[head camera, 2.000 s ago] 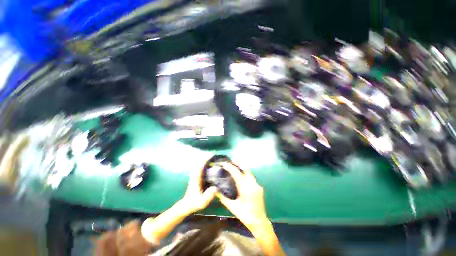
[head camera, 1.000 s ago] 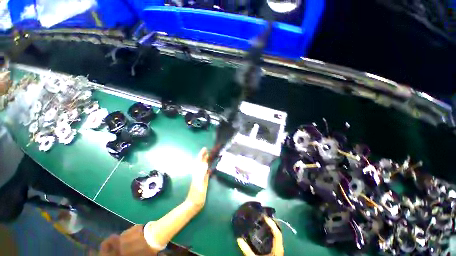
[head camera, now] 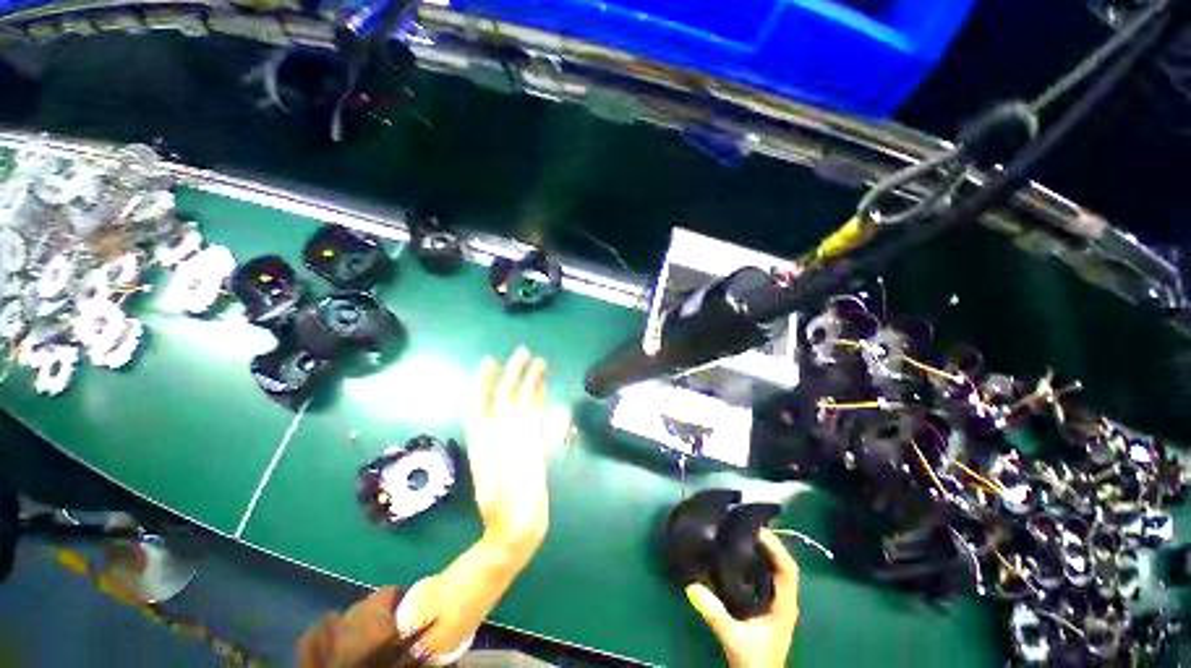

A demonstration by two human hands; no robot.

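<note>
My left hand [head camera: 509, 450] is over the green mat with its fingers spread and holds nothing. A black electric screwdriver [head camera: 692, 329] hangs tilted from its cable just right of that hand, apart from it, in front of the screw feeder [head camera: 725, 268]. My right hand [head camera: 764, 607] grips a black motor housing [head camera: 725, 542] low on the right of centre; a thin pale wire sticks out beside it. The underside of the housing is hidden. A housing with a pale motor plate [head camera: 414, 479] lies left of my left hand.
Several black housings [head camera: 342, 320] lie on the mat [head camera: 575, 587] behind left. Pale motor plates [head camera: 98, 274] are heaped at far left. Finished assemblies with wires [head camera: 967, 483] crowd the right. Metal rails and a blue bin [head camera: 810, 52] stand beyond; the screwdriver cable [head camera: 993, 170] crosses upper right.
My left hand has come away from the screwdriver and opened. The screwdriver now hangs more slanted, over the feeder. My right hand still holds the housing, which is turned differently. The view has shifted.
</note>
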